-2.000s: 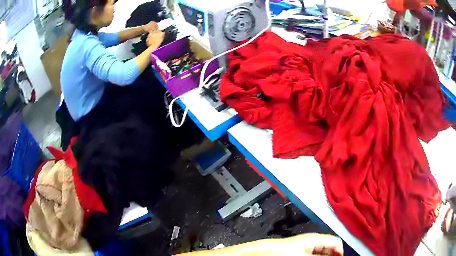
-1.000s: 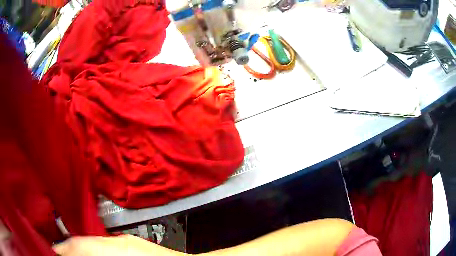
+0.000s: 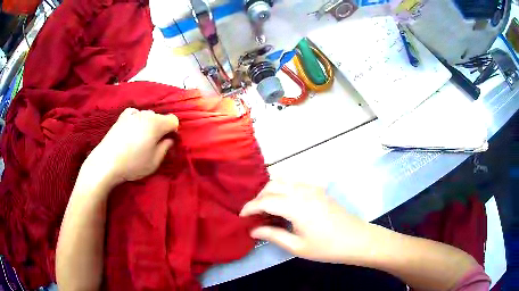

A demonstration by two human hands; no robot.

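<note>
The red cloth (image 3: pixel 188 210) covers the left of the table, with a finely ribbed panel at left and a gathered edge running to the presser foot (image 3: pixel 230 91), lit warmly. My left hand (image 3: pixel 136 142) lies on the cloth left of the needle, fingers curled, pinching a fold. My right hand (image 3: pixel 284 219) is at the cloth's right edge near the table front, thumb and fingers apart around the edge; whether it touches the cloth is unclear.
Scissors with orange and yellow handles and a green part (image 3: pixel 316 65) lie right of the needle. Further right are a notebook (image 3: pixel 392 68), a blue pen (image 3: pixel 408 48), a black stick (image 3: pixel 464 84) and small metal pieces. Red cloth (image 3: pixel 455 227) hangs at lower right, below the table.
The view has swung from the neighbouring worker to the needle. Both my hands now show over the table; one second ago only one arm showed low in front. The cloth is spread out more.
</note>
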